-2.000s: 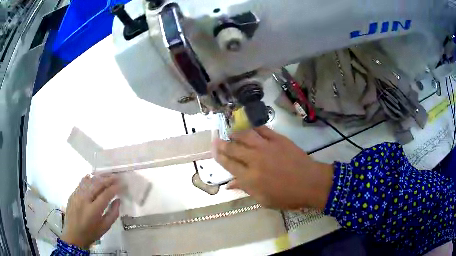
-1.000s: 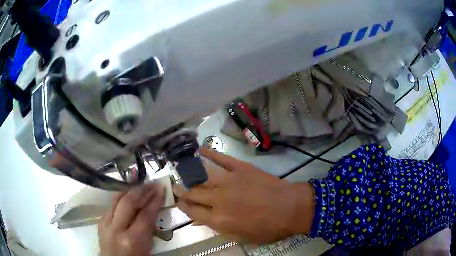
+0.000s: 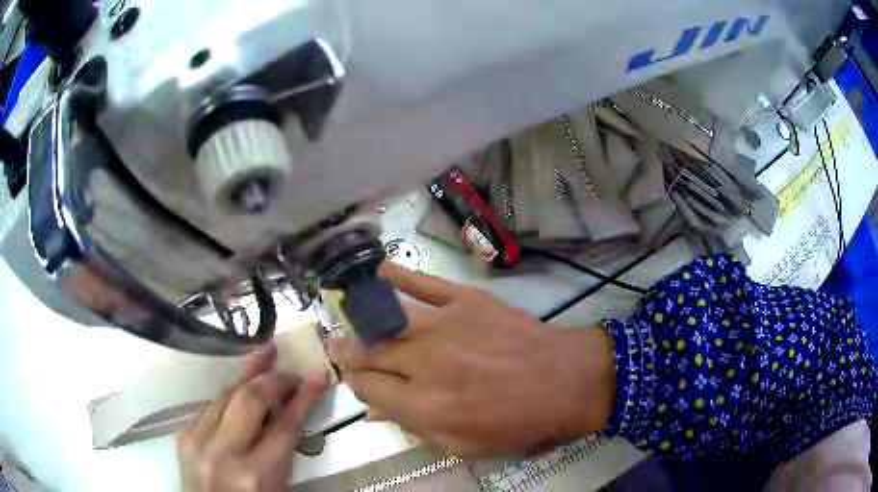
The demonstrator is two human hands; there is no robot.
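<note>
A grey-beige fabric strip (image 3: 168, 389) lies folded over at the needle area, its loop end to the left. My left hand (image 3: 245, 423) holds the strip with thumb and fingers just left of the needle. My right hand (image 3: 481, 370) lies beside the dark block (image 3: 374, 309), its fingertips at the strip's right end; the block and machine head hide part of the fingers, and I cannot tell how firmly they grip. The presser foot is mostly hidden. A zipper piece with metal teeth (image 3: 409, 477) lies at the bottom edge of the view.
The white machine head (image 3: 481, 67) with its ribbed dial (image 3: 241, 159) fills the top. Red-handled snips (image 3: 478, 223) lie beside a heap of taupe zipper pieces (image 3: 602, 183) under the arm. A black cord runs right. A printed ruler (image 3: 549, 469) marks the front edge.
My left hand has moved from the strip's far left up to the needle. The strip has shifted left and is folded over. The head view has moved closer to the machine.
</note>
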